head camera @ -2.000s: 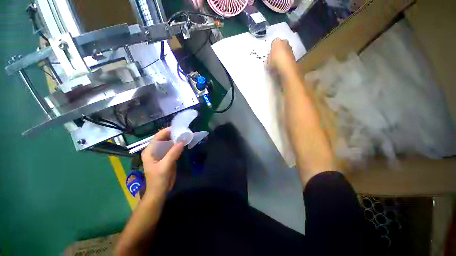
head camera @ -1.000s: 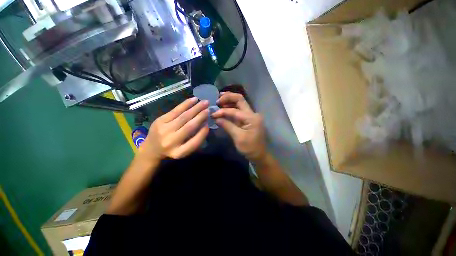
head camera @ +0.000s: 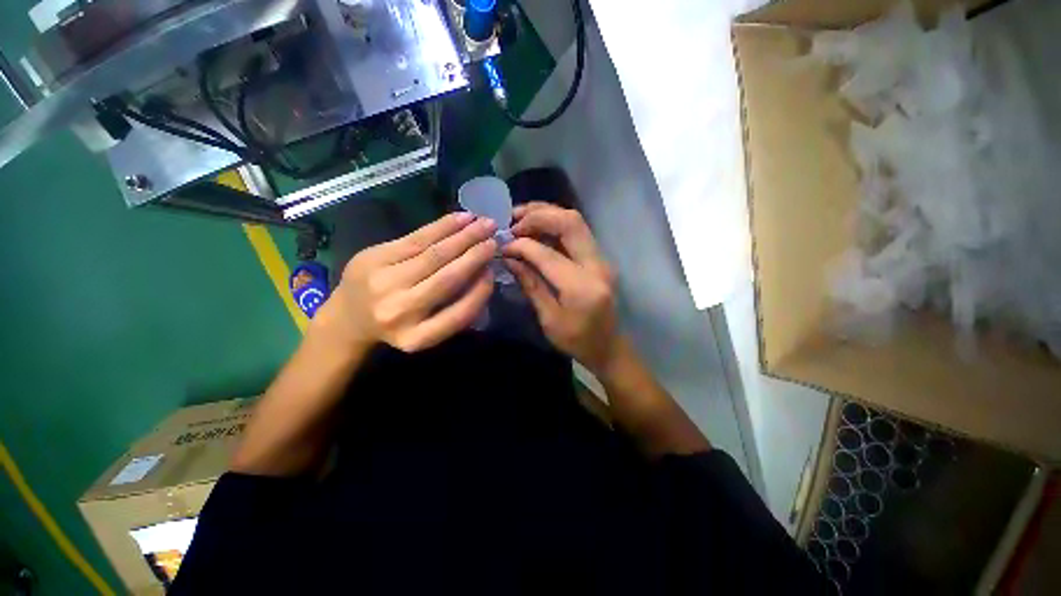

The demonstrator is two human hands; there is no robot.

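A translucent whitish fan blade [head camera: 486, 200] is held above my lap, with one rounded blade pointing up and the hub between my fingertips. My left hand [head camera: 421, 282] grips it from the left, its fingers covering much of it. My right hand [head camera: 567, 277] has its thumb and fingertips pinched at the hub from the right. Whether a small insert is between the right fingertips is too small to tell.
The metal press [head camera: 279, 93] stands upper left, with black hoses and a blue knob [head camera: 478, 19]. White sheet [head camera: 669, 128] lies right, beside an open carton [head camera: 803, 233] of cloudy plastic. A printed carton [head camera: 175, 456] is lower left. Round tubes show lower right.
My right hand has come from the white sheet to the fan blade, and both hands now hold it. The view has shifted, so the press sits higher in the picture.
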